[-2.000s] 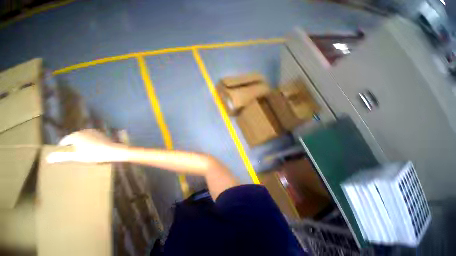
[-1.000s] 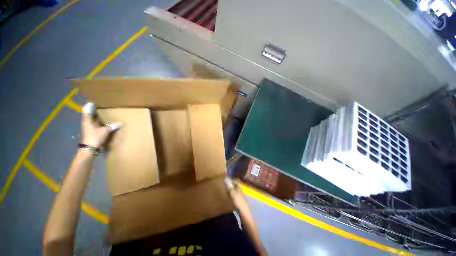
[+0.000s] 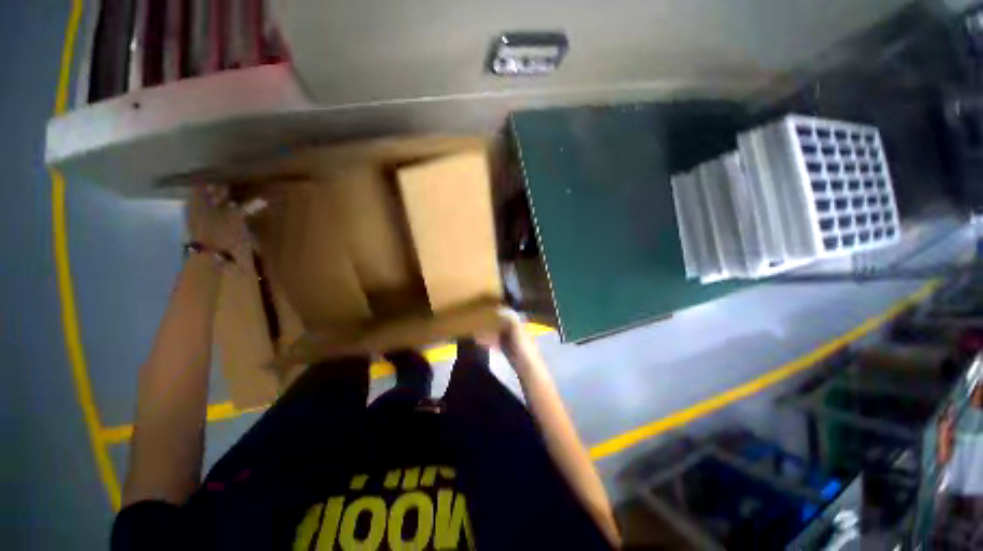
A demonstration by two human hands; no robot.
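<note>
An open brown carton (image 3: 450, 231) is in front of my body, its flaps standing around the opening. I see only bare cardboard inside. My left hand (image 3: 219, 221) grips its left edge, with white coverings on some fingers. My right hand (image 3: 504, 326) holds its near right corner; the fingers are partly hidden and blurred. A stack of white trays (image 3: 785, 199) with grids of pockets sits on the green table (image 3: 614, 215) to the right of the carton.
A pale wall or cabinet (image 3: 410, 48) runs behind the carton and table. Another cardboard piece or carton (image 3: 239, 342) shows below my left hand. Yellow lines (image 3: 744, 390) mark the grey floor. Racks with mixed items (image 3: 744, 484) stand at the lower right.
The carton, held in both hands, is now close to the pale wall, left of the green table. The view has turned. Two seconds ago only one hand showed, on a carton at the left.
</note>
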